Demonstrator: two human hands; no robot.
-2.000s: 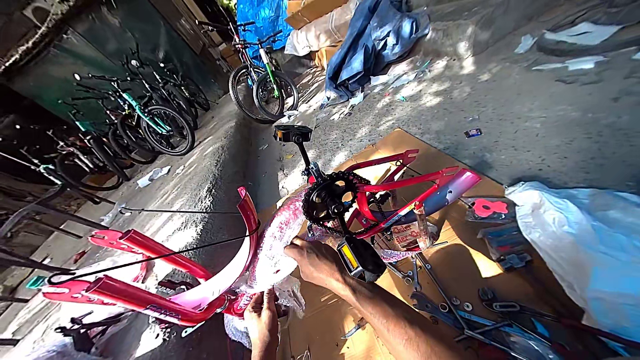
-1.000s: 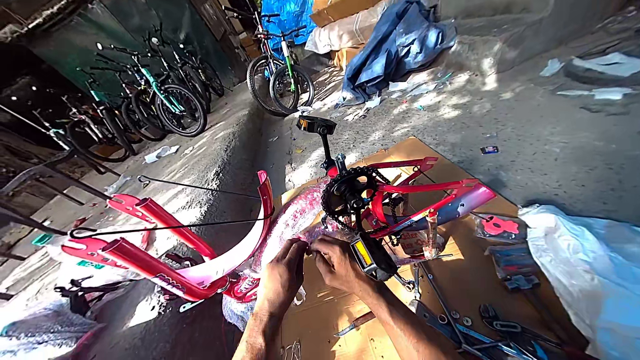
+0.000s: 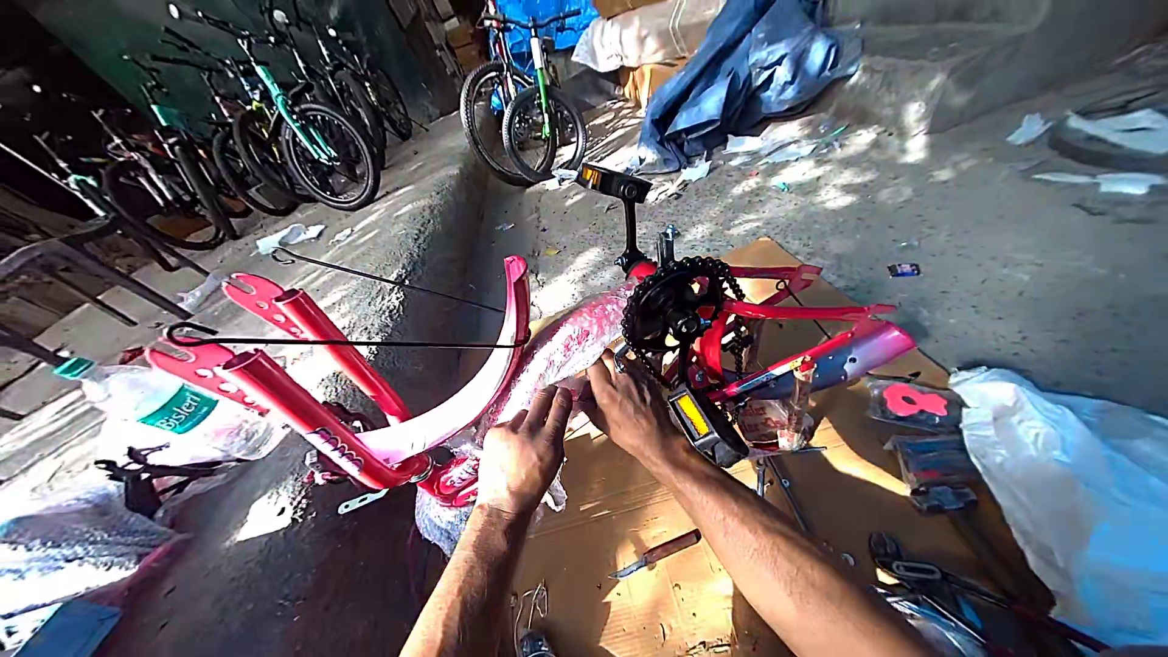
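Observation:
A red bicycle frame lies upside down on brown cardboard (image 3: 566, 511), its fork (image 3: 310, 411) with a pink-white mudguard (image 3: 456, 406) pointing left. Clear plastic wrap (image 3: 579, 347) covers the frame tube in the middle. My left hand (image 3: 525, 447) rests at the wrap's near edge, fingers bent against it. My right hand (image 3: 630, 406) is beside it, fingertips on the wrap just below the black chainring (image 3: 680, 315). Whether either hand pinches the plastic cannot be told. A pedal with a yellow reflector (image 3: 698, 424) is close to my right wrist. The other pedal (image 3: 616, 182) stands up at the top.
A knife (image 3: 657, 552) lies on the cardboard near my forearms. Spanners and other tools (image 3: 940, 575) are at the lower right, beside white plastic sheeting (image 3: 1049, 493). A plastic bottle (image 3: 173, 411) is at the left. Several bicycles (image 3: 319, 146) stand behind, near a blue cloth (image 3: 739, 73).
My left hand has moved up from the lower part of the wrap to beside my right hand. In the last second, my hands have separated slightly. The view has shifted a little.

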